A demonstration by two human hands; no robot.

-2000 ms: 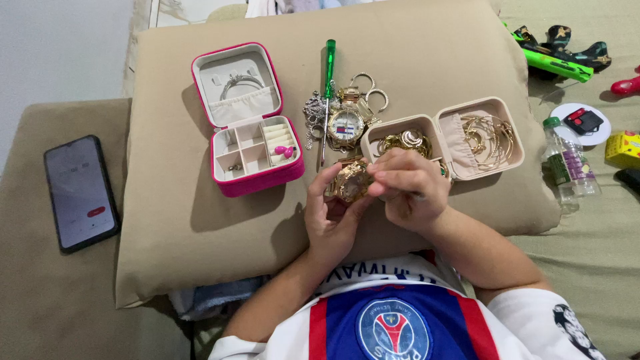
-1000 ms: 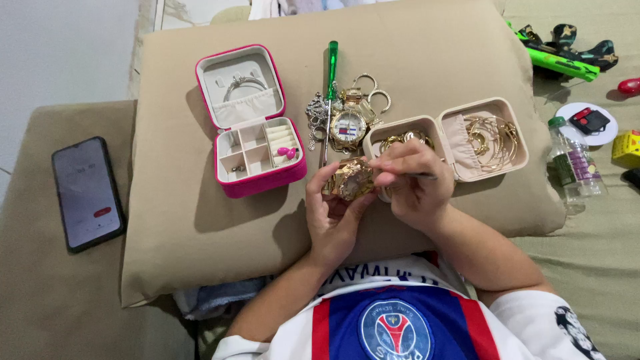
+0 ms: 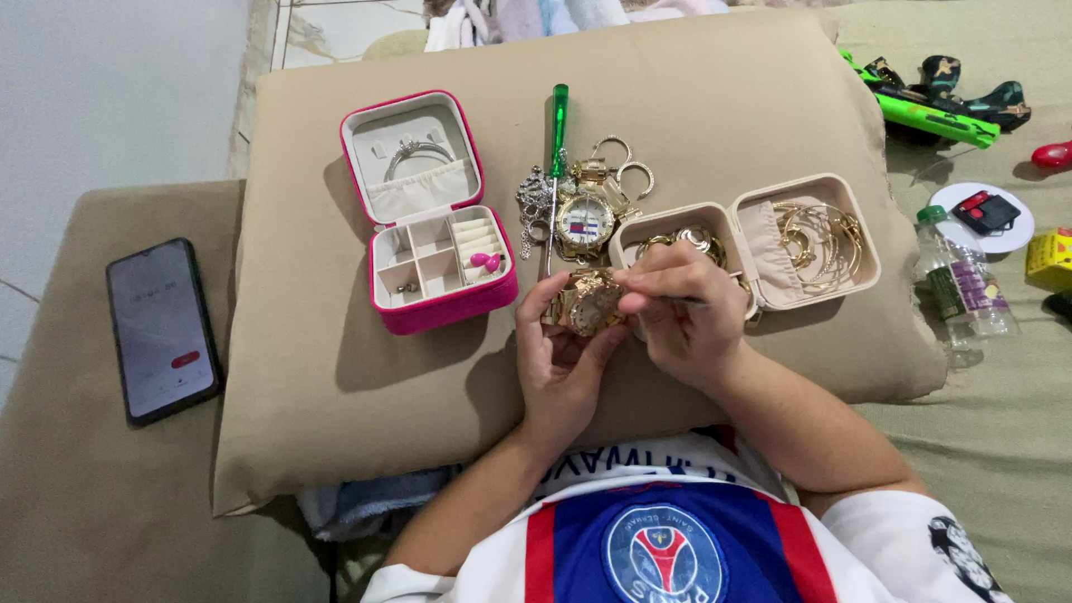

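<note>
My left hand (image 3: 561,368) holds a gold-coloured wristwatch (image 3: 593,306) over the beige cushion (image 3: 419,427). The thumb and fingertips of my right hand (image 3: 687,310) pinch the right edge of its case, near the crown. Just beyond lie a second gold watch with a white dial (image 3: 584,224), a tangle of silver chain (image 3: 533,201), hoop earrings (image 3: 636,178) and a screwdriver with a green handle (image 3: 559,126). A cream jewellery box (image 3: 871,264) with gold bangles and rings stands open at my right hand, which partly covers it.
Left of the hands stands an open pink jewellery box (image 3: 444,314) with a silver bracelet and pink earrings. A smartphone (image 3: 163,327) lies far left. To the right are a plastic bottle (image 3: 963,276), a white disc (image 3: 1017,222), a yellow box (image 3: 1051,258) and a bright green toy (image 3: 938,117).
</note>
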